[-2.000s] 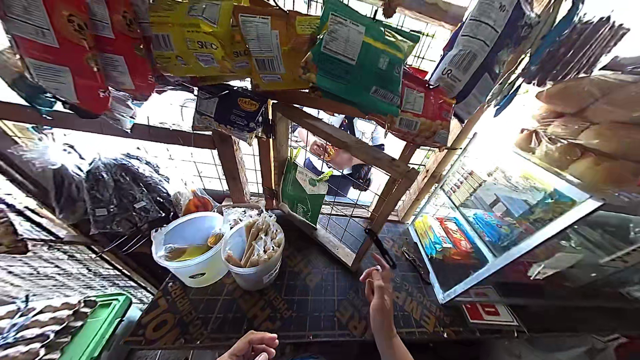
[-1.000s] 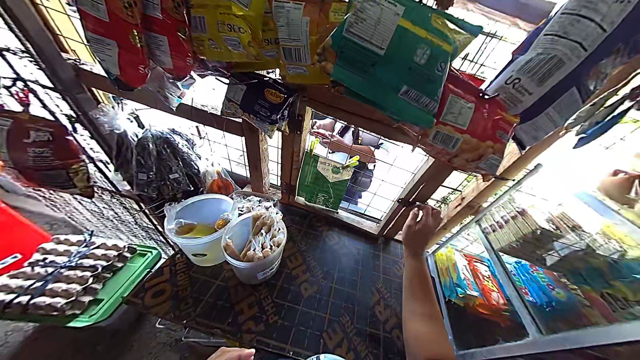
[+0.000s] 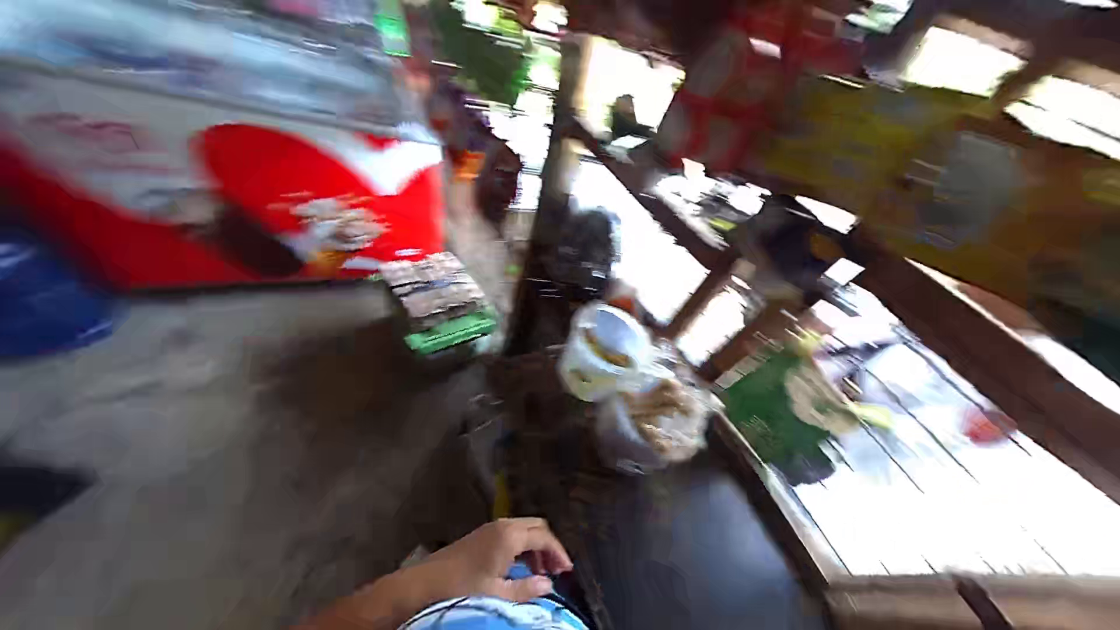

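Note:
My left hand is at the bottom, low over blue patterned cloth beside the edge of the dark counter. Its fingers are curled; blur hides whether anything is between them. My right hand is out of the picture. On the counter beyond the hand stand two white plastic buckets, one with something yellowish in it, the nearer one filled with bagged brown items. A green package hangs at the wire-grid window to their right.
A red and white chest freezer stands at the left, with egg trays on a green container near its corner. Wooden beams and blurred hanging snack packs fill the right. A blue object lies at the left edge.
The view has swung far to the left and is blurred. My right hand, raised by the window frame a second ago, is out of sight. More of my left hand shows.

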